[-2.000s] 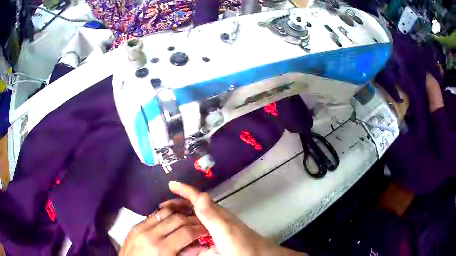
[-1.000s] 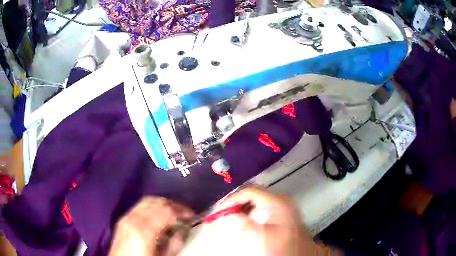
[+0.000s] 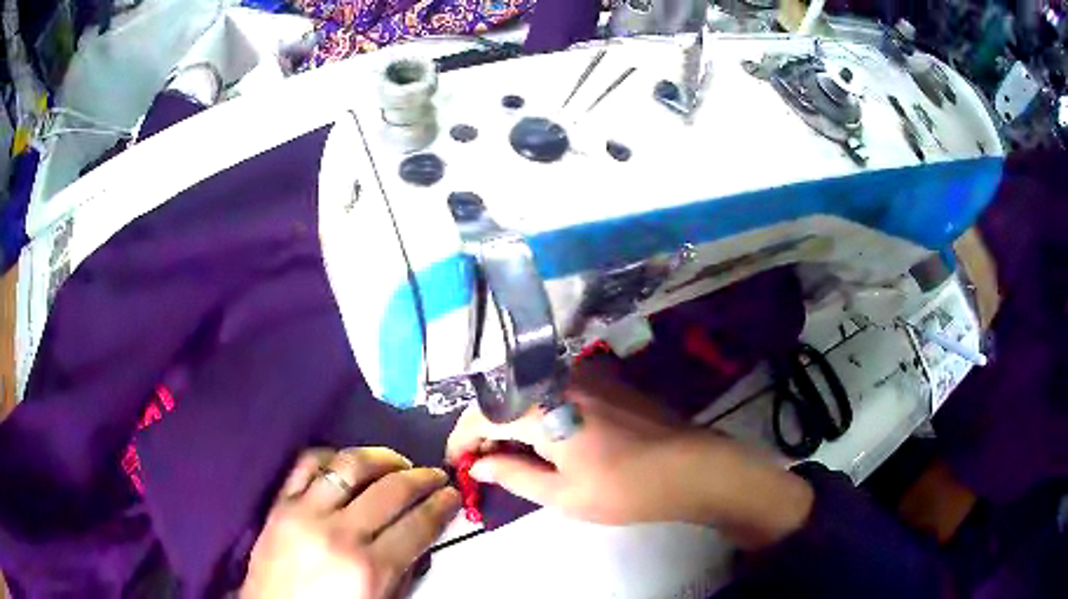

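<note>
A dark purple garment panel (image 3: 223, 304) lies across the machine bed and under the head of the white and blue sewing machine (image 3: 726, 152). My right hand (image 3: 609, 456) is just right of and below the needle area, with thumb and fingers pinching a red knotted fastener (image 3: 471, 486) at the panel's front edge. My left hand (image 3: 351, 515), with a ring on one finger, lies on the panel left of the fastener, fingertips close to it; what its fingers grip is hidden. The needle and presser foot are hidden behind the machine parts and my right hand.
Black-handled shears (image 3: 810, 401) lie on the bed right of my right hand. Another red fastener (image 3: 709, 349) shows blurred on the panel under the arm. A red embroidered motif (image 3: 146, 433) is at left. Printed fabric (image 3: 410, 26) is heaped behind. Part of another person's arm (image 3: 933, 501) shows at right.
My hands have moved up towards the needle area, and the red fastener is now at the panel's edge. The view has come closer to the machine head, which appears larger.
</note>
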